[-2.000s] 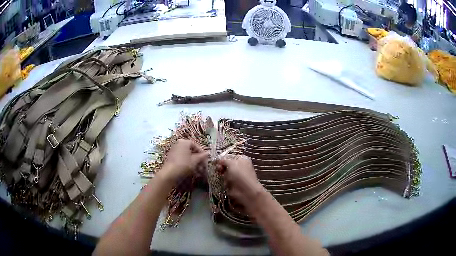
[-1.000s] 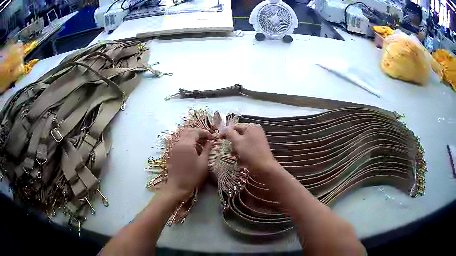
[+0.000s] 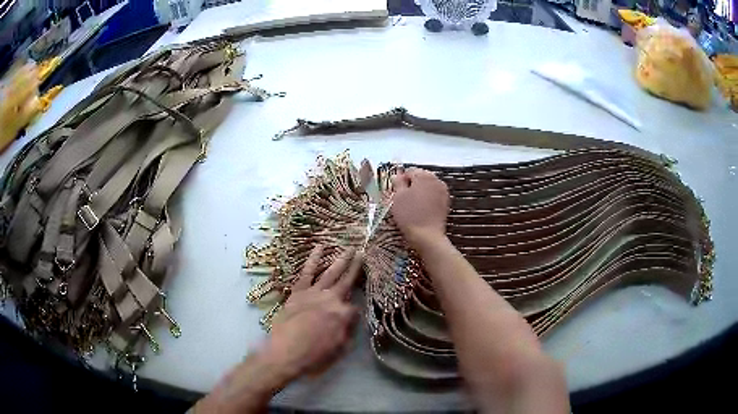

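A bunch of khaki straps (image 3: pixel 558 218) lies in front of me, gathered at a narrow waist near its left end, with gold-tipped ends fanned out left of the waist. A thin whitish tie strip (image 3: pixel 375 220) runs at the waist. My right hand (image 3: pixel 421 204) is closed at the upper right of the waist and pinches the strip's upper end. My left hand (image 3: pixel 317 319) lies lower left, fingers spread and resting on the strap ends, fingertips near the strip's lower end. Whether they also press the strip is unclear.
A tangled heap of straps (image 3: pixel 121 178) lies at left. A single strap (image 3: pixel 485 133) lies above the bunch. Farther back are a white folded piece (image 3: pixel 587 95), a fan (image 3: pixel 457 10) and a bag of yellow-orange pieces (image 3: pixel 673 65).
Both hands were close together at the waist. My left hand has moved down and opened its fingers; my right has moved slightly up and right with the strip. The view has tilted down.
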